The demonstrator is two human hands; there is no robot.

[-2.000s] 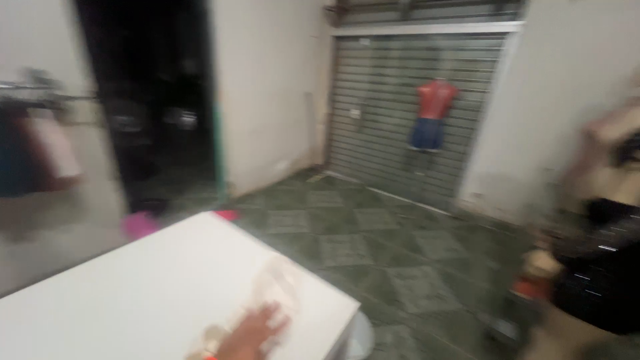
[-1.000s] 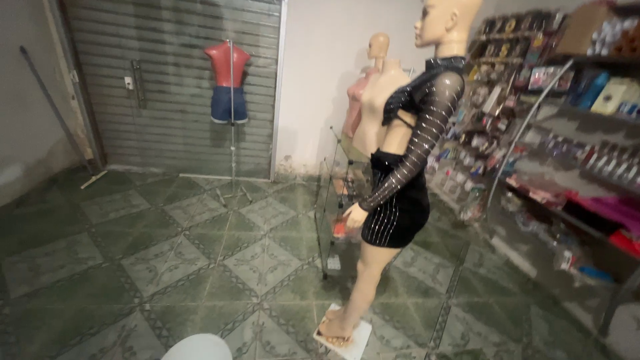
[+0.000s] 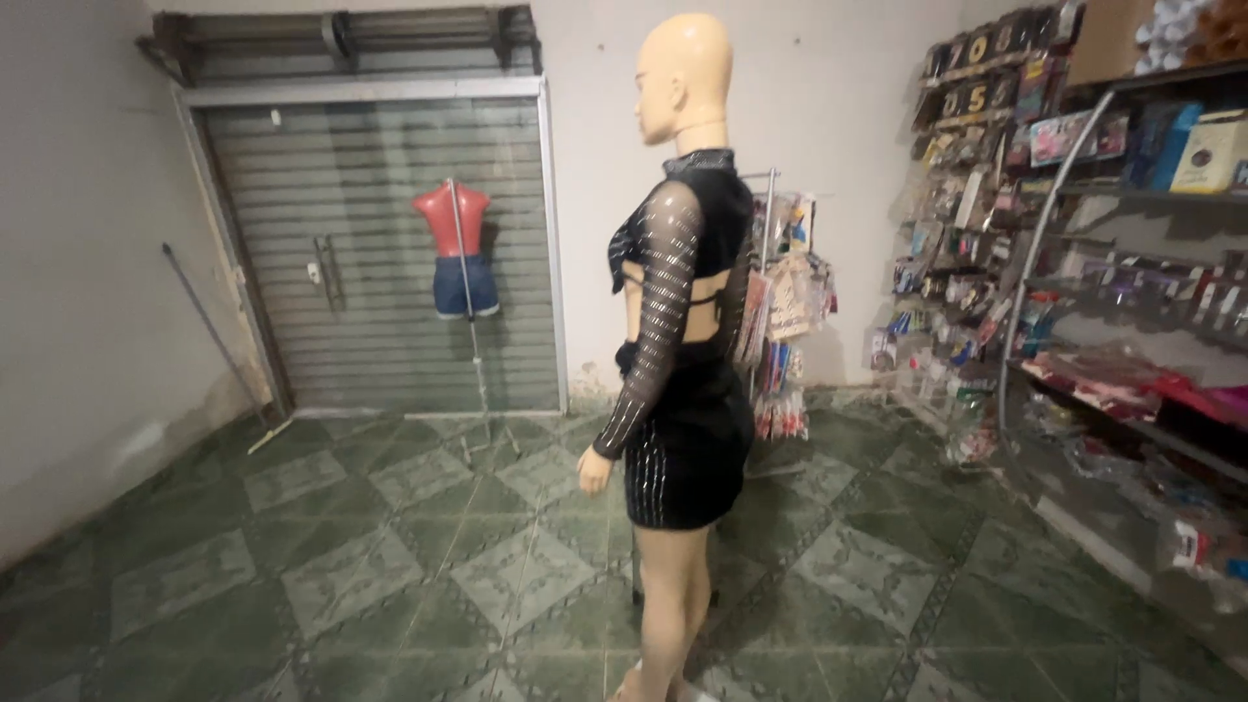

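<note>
Neither my left hand nor my right hand shows in the head view now. Closest in front stands a full-size bald mannequin [image 3: 682,88], turned to the left, in a black sheer-sleeved top [image 3: 663,283] with shiny stripes and a black skirt [image 3: 687,453]. Its feet are partly cut off at the bottom edge. Farther back on the left, a red torso mannequin [image 3: 455,222] on a metal stand wears blue denim shorts [image 3: 466,287].
A glass door [image 3: 380,253] backed by a slatted shutter fills the back left. A long-handled floor squeegee [image 3: 216,336] leans on the left wall. Behind the mannequin is a rack of packaged goods [image 3: 790,302]. Metal shelves [image 3: 1131,190] with packages line the right, over green tiled floor [image 3: 390,575].
The view has swung right, away from the white table seen two seconds ago. A hand lay over that table then and has since left the view. The dressed mannequin now stands near the centre.
</note>
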